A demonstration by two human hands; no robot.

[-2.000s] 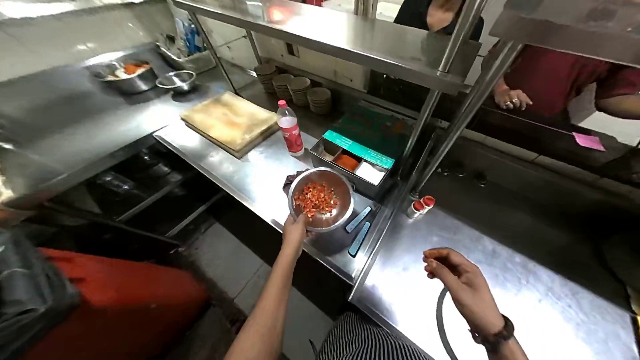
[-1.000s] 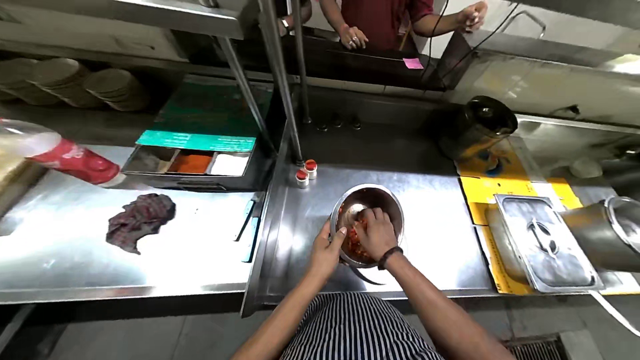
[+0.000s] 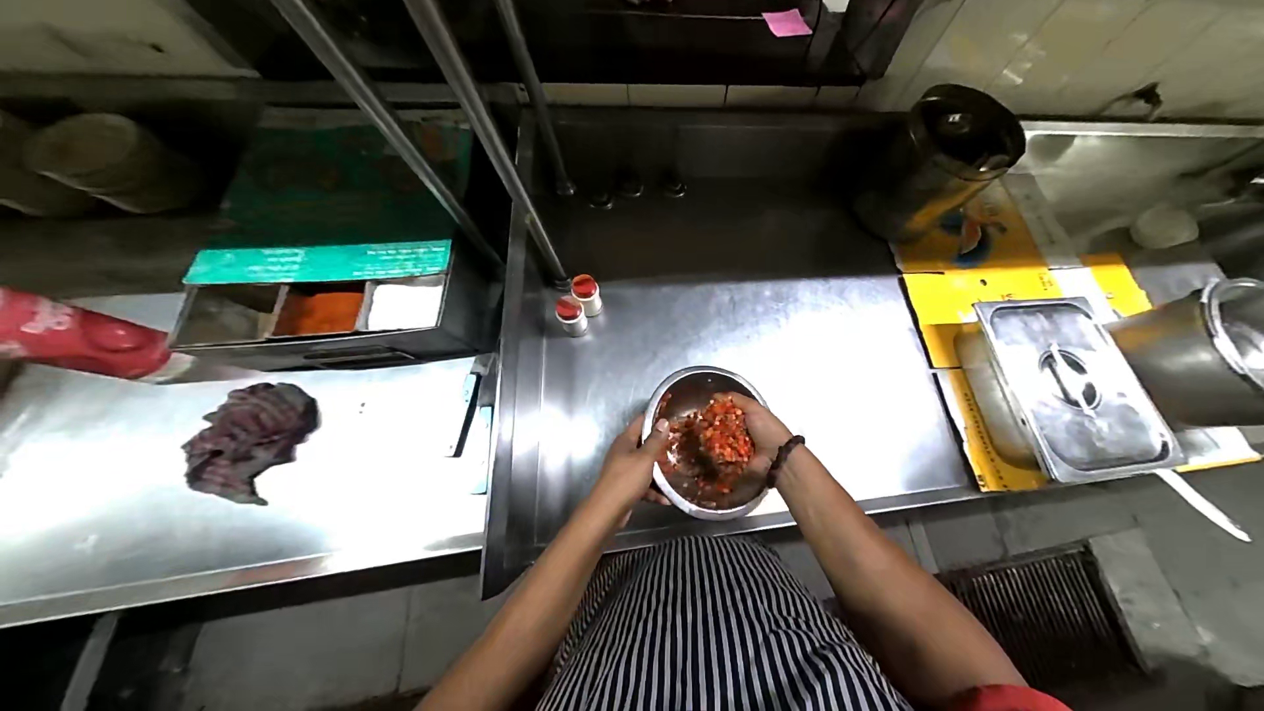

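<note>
A round steel bowl is held near the front edge of the steel counter, tilted so its inside shows. My left hand grips its left rim, thumb over the edge. Inside the bowl, my right hand cups a clump of chopped red pieces, which look like diced tomato or pepper. More red bits cling to the bowl's inner wall. A dark beaded bracelet circles my right wrist.
Two small red-capped jars stand behind the bowl. At left are a divided spice box, a crumpled cloth and a red-labelled bottle. At right sit a lidded steel pan, a steel pot and a dark cylindrical container.
The view has swung right. Two seconds ago my left hand held the bowl by the other counter while my right hand was empty; now both are at the bowl, and the right has gathered a clump.
</note>
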